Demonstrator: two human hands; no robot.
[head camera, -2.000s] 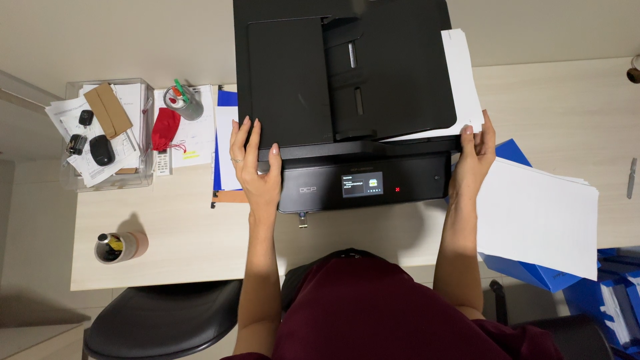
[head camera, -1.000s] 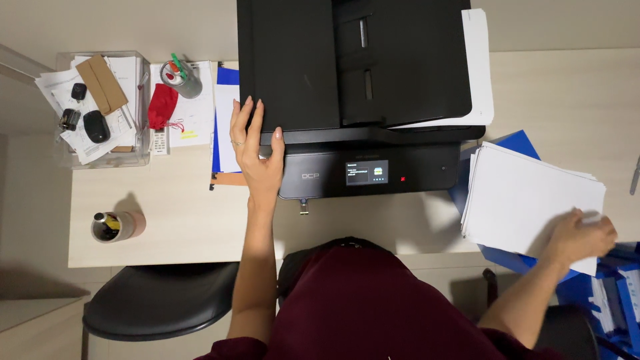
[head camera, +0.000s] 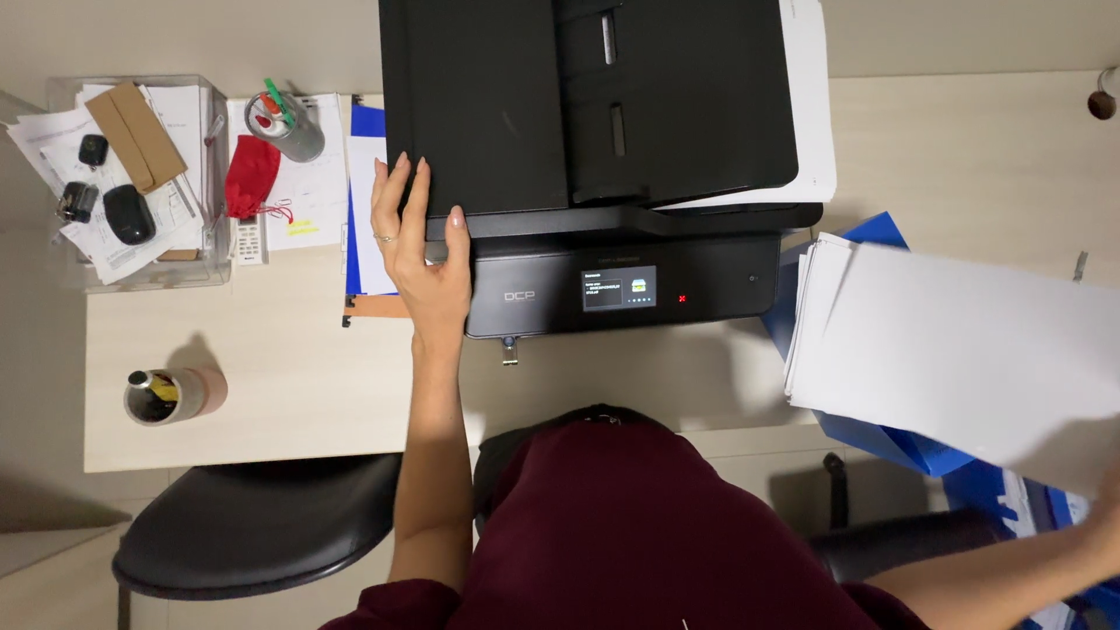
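A black multifunction printer (head camera: 490, 122) stands in front of me, its small screen lit. My left hand (head camera: 429, 254) rests on the front left edge of its lid, fingers spread. Loose white sheets (head camera: 809, 114) stick out from under the feeder tray at the right. A thick stack of white paper (head camera: 945, 341) lies on a blue folder (head camera: 879, 232) right of the printer. My right hand (head camera: 1111, 499) is at the stack's lower right, mostly cut off by the frame edge and blurred; its fingers and hold cannot be made out.
On the left are a clear tray (head camera: 219, 184) of papers, a mesh pen cup (head camera: 302, 131), a red pouch (head camera: 252, 171) and a round pen holder (head camera: 166, 398). A USB stick (head camera: 510, 350) juts from the printer's front. Black chairs (head camera: 254, 534) stand below the desk edge.
My right hand has left the printer's right side, gone to the paper stack, and then moved farther right. The top of the stack now reaches farther right. My left hand has stayed on the lid.
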